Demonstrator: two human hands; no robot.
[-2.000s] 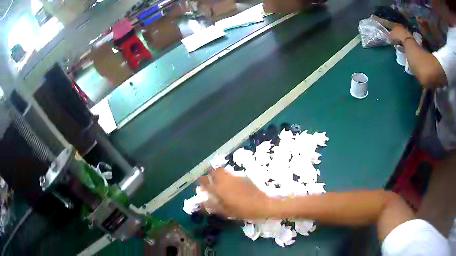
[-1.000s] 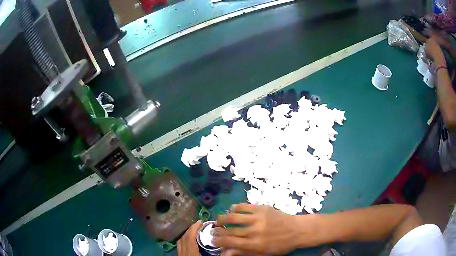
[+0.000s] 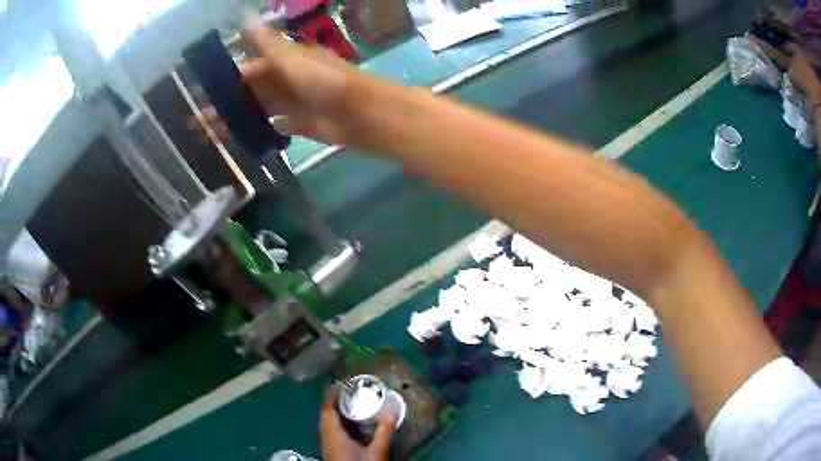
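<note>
My left hand [image 3: 356, 441] holds a white cup [image 3: 364, 399] with a white insert inside, on the brown press base [image 3: 419, 405], beneath the green press body [image 3: 293, 338]. The narrow ram reaches the cup's mouth; its exact contact cannot be told. My right hand [image 3: 293, 90] is blurred, with fingers around the black grip [image 3: 236, 94] of the upright lever. My right forearm crosses above the bench. A heap of white inserts [image 3: 563, 324] lies right of the press, with small black parts [image 3: 455, 369] beside it.
The conveyor [image 3: 432, 203] runs behind its pale rail [image 3: 401, 297]. A lone white cup [image 3: 726, 148] stands at the far right. Beyond it are a crumpled clear bag [image 3: 752, 63] and another person's hand [image 3: 804, 85] near cups. Part of a cup [image 3: 290, 456] shows at the bottom edge.
My right hand has gone from the heap to the cup, then up to the lever grip. My left hand has come into view and moved the cup onto the press base. The view has shifted.
</note>
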